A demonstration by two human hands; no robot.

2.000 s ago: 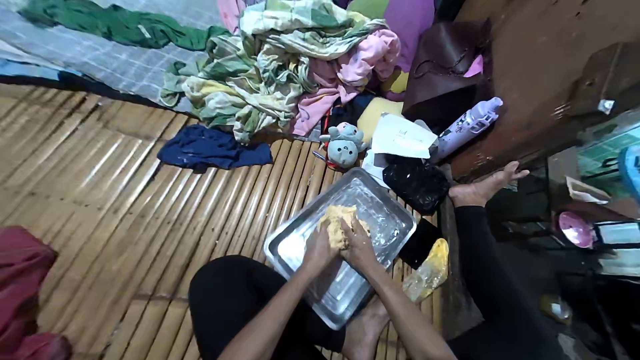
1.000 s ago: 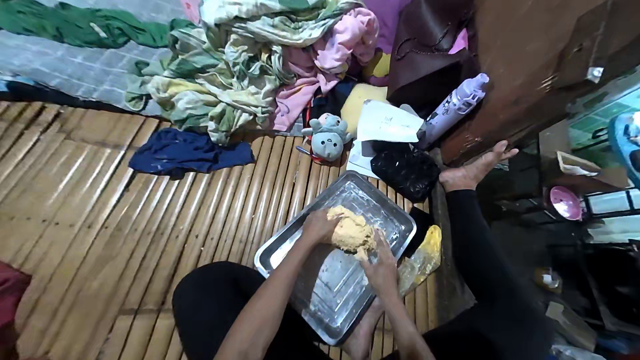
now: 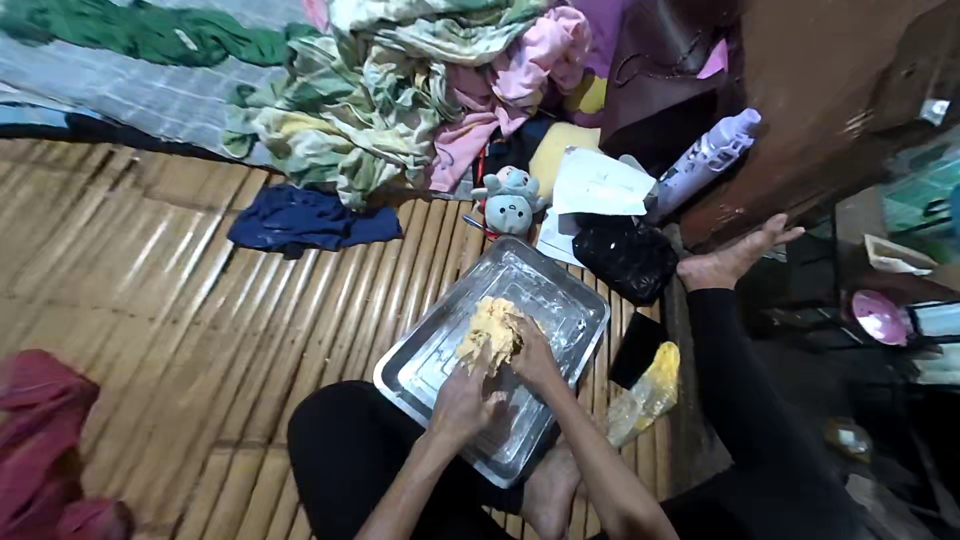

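Note:
A rectangular metal tray (image 3: 559, 289) lies tilted across the bamboo slat floor beside my folded leg, its inner surface smeared with pale floury residue. Over its middle is a rough, crumbly lump of yellowish dough (image 3: 489, 330). My left hand (image 3: 463, 401) presses against the dough's near side, with the fingertips partly hidden by it. On the right side of the lump, my right hand (image 3: 531, 349) curls its fingers around the dough. Both hands grip it between them.
Right of the tray lie a dark flat object (image 3: 637, 349), a plastic bag with yellow contents (image 3: 656, 386) and a black plastic bundle (image 3: 626, 259). Beyond it are a small plush toy (image 3: 510, 214), papers (image 3: 600, 182), a purple bottle (image 3: 705, 165) and a navy cloth (image 3: 311, 219).
The hands were spread on either side of the dough one second ago; now they are closer together at its near and right sides. The lump has changed shape.

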